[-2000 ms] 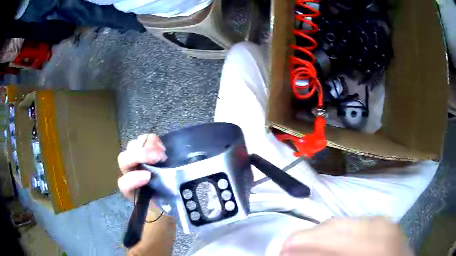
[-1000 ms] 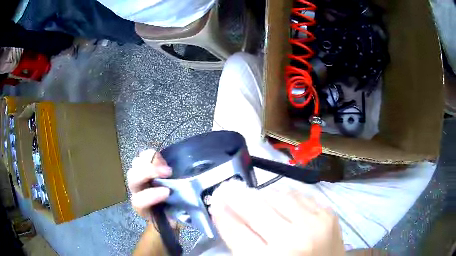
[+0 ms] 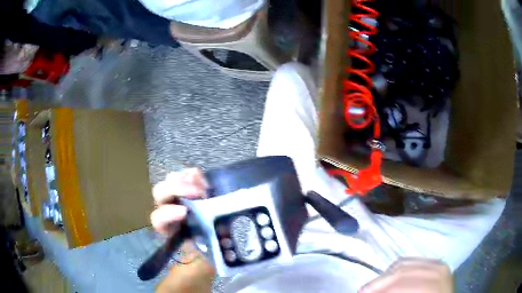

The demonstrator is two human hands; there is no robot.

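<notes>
My left hand (image 3: 178,199) grips the rear left side of the silver-grey camera housing (image 3: 200,214), held above my lap. The housing's black rounded front window (image 3: 222,236) faces me, with round spots on each side of its pale opening. Two black antennas stick out: one at the lower left (image 3: 155,260), one at the right (image 3: 332,213). My right hand (image 3: 409,276) is at the bottom edge, apart from the housing, blurred and partly cut off; its fingers are hidden.
An open brown parts carton (image 3: 481,114) with dark parts stands at the right. The red coiled air hose (image 3: 362,63) hangs into it, with the red air blow gun (image 3: 367,176) at its near edge. A carton with orange tape (image 3: 114,171) is at left, a beige stool (image 3: 229,48) ahead.
My right hand has moved off the front window to the lower right, uncovering it. The housing has tilted, so its open round end shows less.
</notes>
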